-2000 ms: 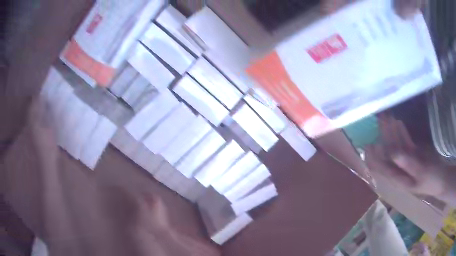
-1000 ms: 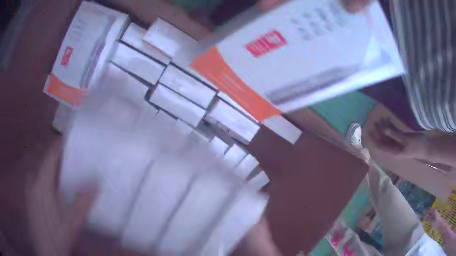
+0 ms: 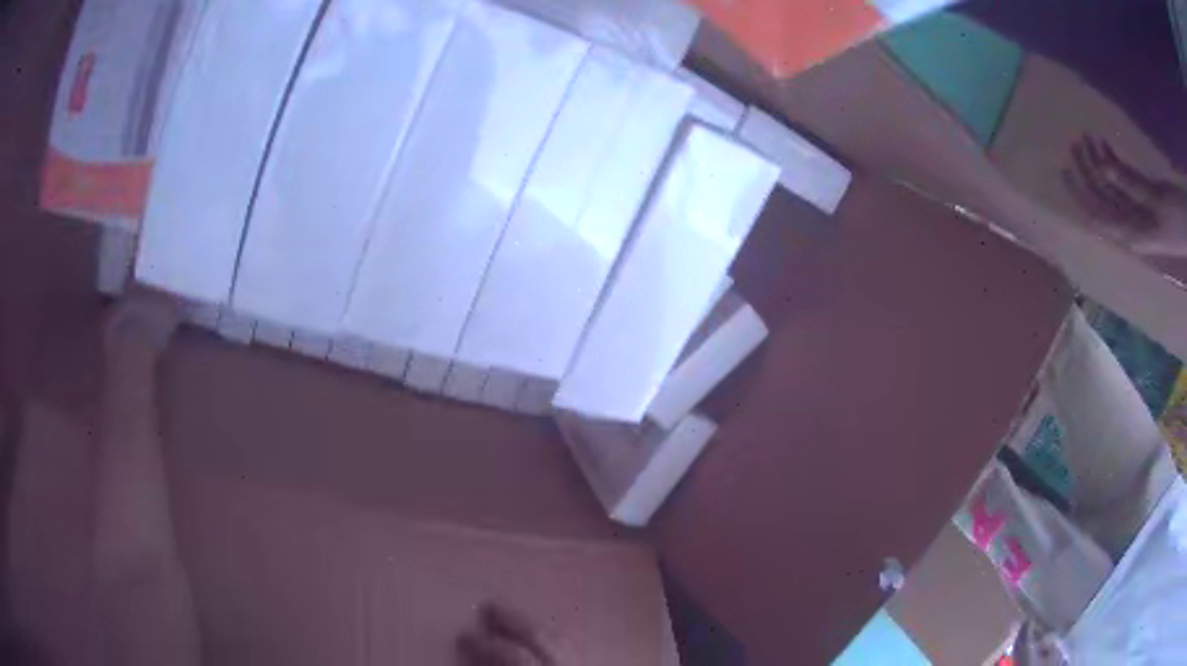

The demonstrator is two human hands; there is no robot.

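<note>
Several white slim boxes [image 3: 391, 182] lie side by side in a row inside the brown carton [image 3: 885, 377]. The rightmost one [image 3: 677, 273] is tilted against the row. More small white box ends show along the lower edge, and two boxes [image 3: 670, 468] stand askew at the right end. My left hand [image 3: 146, 319] is at the lower left corner of the row; its fingers are blurred and partly hidden, so its hold is unclear. My right hand [image 3: 508, 638] is at the bottom edge, partly cut off, empty, fingers slightly apart, over the carton's brown flap.
A white box with an orange band [image 3: 98, 130] is at the upper left. Another orange and white box [image 3: 807, 26] is cut off at the top. Another person's hand [image 3: 1113, 182] is at the right. A white bag with pink print [image 3: 1028, 533] lies beyond the carton's right edge.
The row of boxes held between my hands a second ago now rests in the carton, further up. My right hand has let go and drawn back down. The large orange-banded box has moved up, mostly out of view.
</note>
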